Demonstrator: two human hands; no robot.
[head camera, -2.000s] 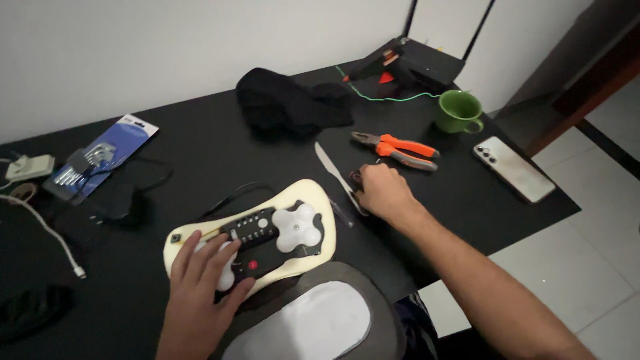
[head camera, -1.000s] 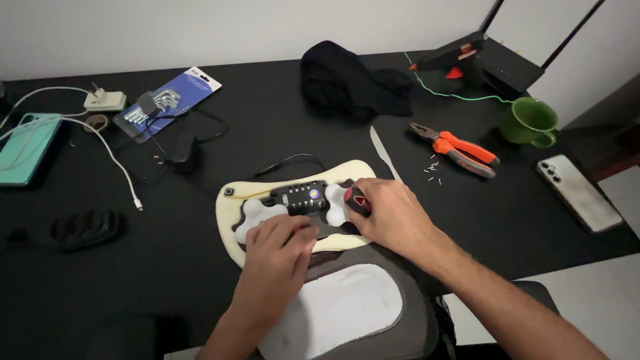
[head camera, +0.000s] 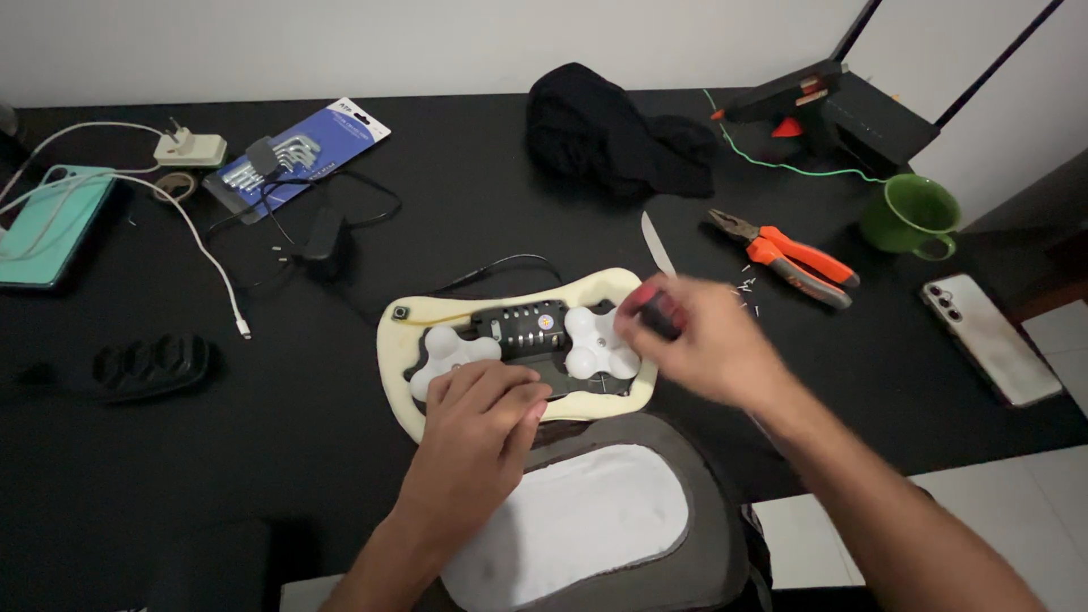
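An opened massage pillow's cream foam body lies on the black table, its grey fabric cover folded toward me. Inside are a black plastic housing and two white four-lobed massage heads, one on the left and one on the right. My left hand rests at the lower edge of the left head, its fingers over the housing. My right hand grips a red-and-black screwdriver handle beside the right head; its tip cannot be made out.
Right of the pillow lie a knife, small screws, orange-handled pliers, a phone and a green mug. Black cloth, a glue gun, a hex key set, a power adapter and cables stand behind and left.
My right hand went from beside the knife to the right massage head with the screwdriver, and is now slightly off it. The small screws by the pliers came into sight. The view has shifted.
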